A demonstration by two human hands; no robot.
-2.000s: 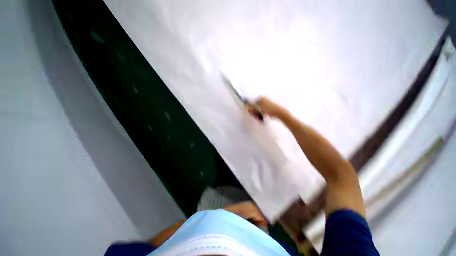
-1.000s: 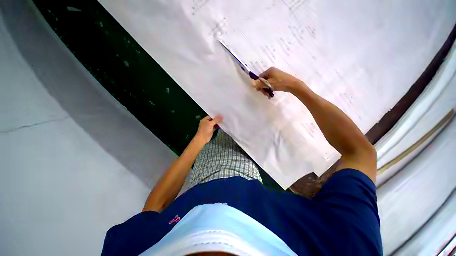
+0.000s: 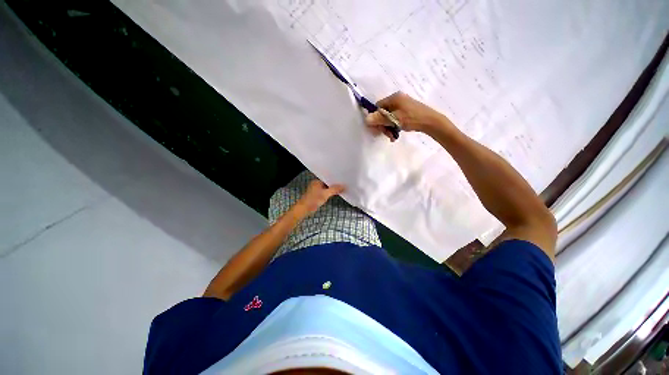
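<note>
A large white sheet (image 3: 257, 80) with faint drawn marks and writing covers the table and is wrinkled near me. My right hand (image 3: 392, 117) holds the shears (image 3: 341, 75) by their dark handles. The long blades point up and left over the sheet, at the inner end of a cut line or fold; which one I cannot tell. My left hand (image 3: 320, 194) is at the sheet's near edge, with the thumb on top and the other fingers partly hidden, pinching the edge.
A green area (image 3: 242, 139) with specks runs along the sheet's left edge, and pale floor (image 3: 88, 220) lies beyond it. The dark-brown table edge (image 3: 587, 165) shows on the right, with long white rolls or folds and a yellow-brown ruler (image 3: 623, 183) beside it.
My left hand came into view gripping the sheet edge and has since shifted slightly right and down. The shears have moved a little up and left from a second ago.
</note>
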